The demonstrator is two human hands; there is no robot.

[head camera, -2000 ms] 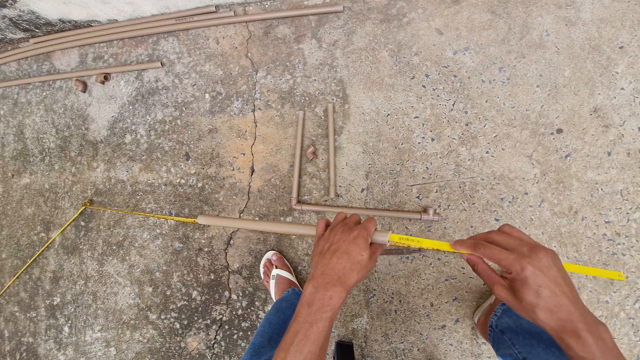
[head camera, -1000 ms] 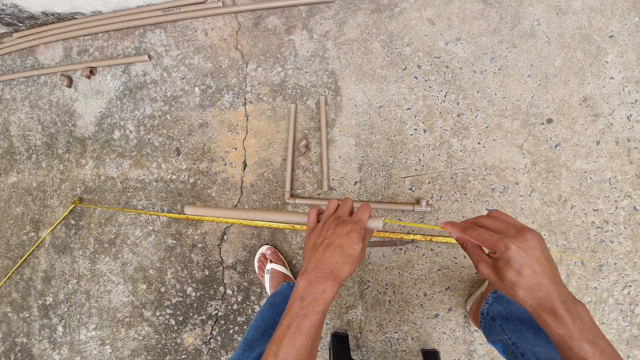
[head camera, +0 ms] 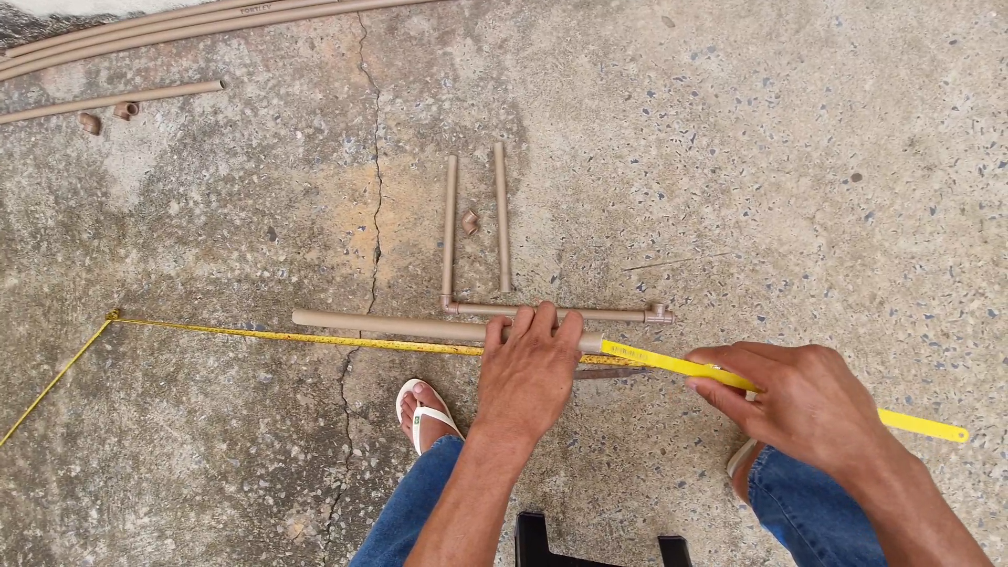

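My left hand point(head camera: 531, 366) grips a brown PVC pipe point(head camera: 378, 323) near its right end, which lies roughly level across the concrete. Between the thumb and fingers of my right hand point(head camera: 776, 394) is a yellow hacksaw blade point(head camera: 921, 425), whose left end touches the pipe's right end. A yellow measuring tape point(head camera: 315, 339) runs beside the pipe, passes under my left hand and bends at a point on the left. Just beyond the pipe lies an L-shaped assembly of pipes point(head camera: 551, 312) with an elbow at its corner and a tee point(head camera: 657, 313) at its right end.
A loose short pipe point(head camera: 502, 220) and an elbow fitting point(head camera: 470, 222) lie beside the assembly. Long pipes point(head camera: 181, 31), a shorter one point(head camera: 118, 100) and two fittings point(head camera: 90, 123) are at the upper left. My sandalled foot point(head camera: 425, 413) and black stool parts point(head camera: 551, 543) are near me.
Two seconds ago the blade was also at the pipe's end; one second ago it was lower or blurred and hard to make out. Now it shows plainly again, slanting down to the right from the pipe's end.
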